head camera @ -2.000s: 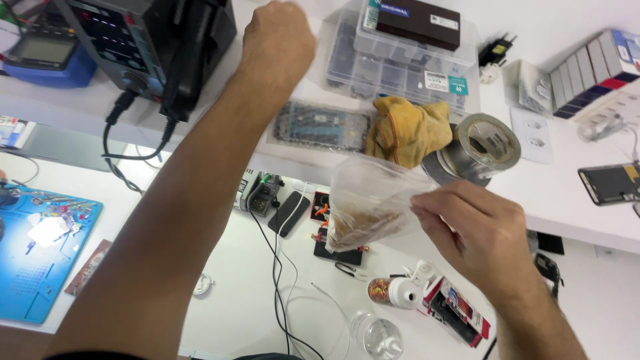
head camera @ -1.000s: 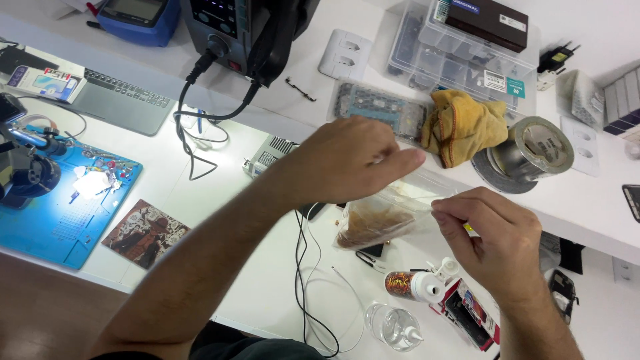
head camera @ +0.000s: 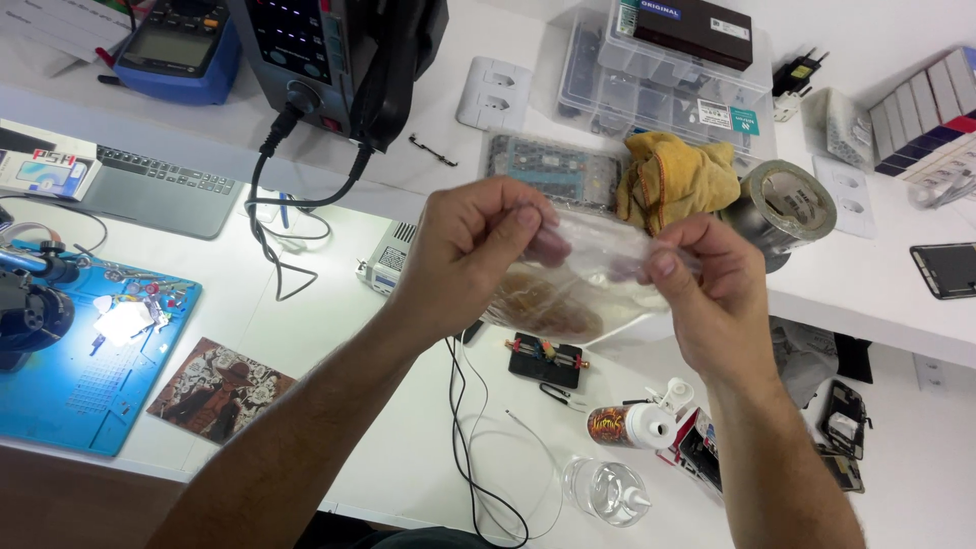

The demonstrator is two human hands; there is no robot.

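Both hands hold a clear plastic bag by its upper edge, above the lower desk and in front of the shelf. My left hand pinches the left end of that edge between thumb and fingers. At the right end, my right hand pinches it the same way. A brown material, too blurred to name, lies in the bottom of the bag. Just behind the bag on the shelf are a yellow cloth or leather piece, a roll of tape and a bubble-wrapped item.
The shelf holds a soldering or hot-air station, a blue multimeter and clear organizer boxes. Below are a blue work mat, a small black clamp holder, a white-capped bottle, a clear dispenser bottle and loose cables.
My left hand, at first over the shelf away from the bag, has come down to the bag's upper edge and grips it. My right hand has kept hold of the bag. The view has shifted.
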